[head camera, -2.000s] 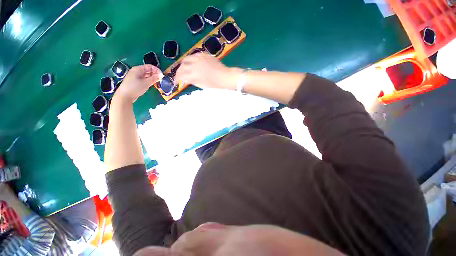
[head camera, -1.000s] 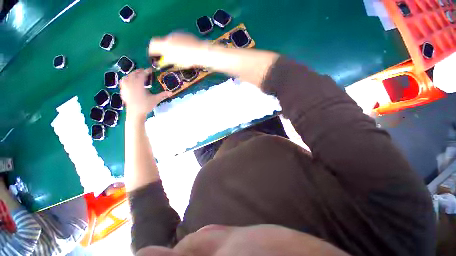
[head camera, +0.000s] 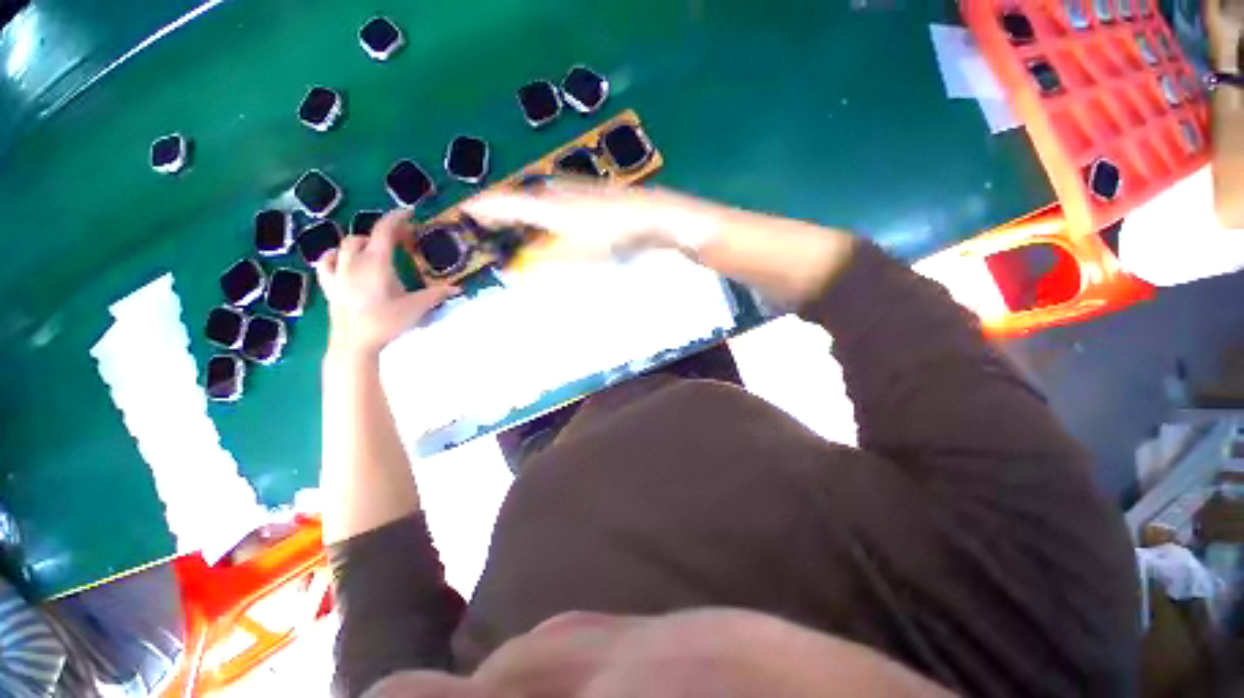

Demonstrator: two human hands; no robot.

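Note:
The holding jig [head camera: 640, 165], a long orange-tan bar, lies slanted on the green table. Black watch bodies sit in its recesses, one at the left end [head camera: 442, 250] and one at the right end. My left hand [head camera: 366, 289] grips the jig's left end, fingers on the far side and thumb on the near side. My right hand [head camera: 587, 218] is blurred over the jig's middle and hides part of it. A scraper card [head camera: 525, 255], yellow and dark, shows blurred under its fingers beside the left watch.
Several loose watch bodies [head camera: 317, 194] lie left of and beyond the jig. White sheets [head camera: 573, 321] lie along the near edge, and a white strip [head camera: 157, 396] at left. A red gridded tray [head camera: 1078, 102] stands at far right, with orange stools [head camera: 1112, 289] below the table edge.
A second ago my right hand was raised left of the jig with something yellow; now it is over the jig's middle. My left hand is still at the left end. The whole view has shifted somewhat.

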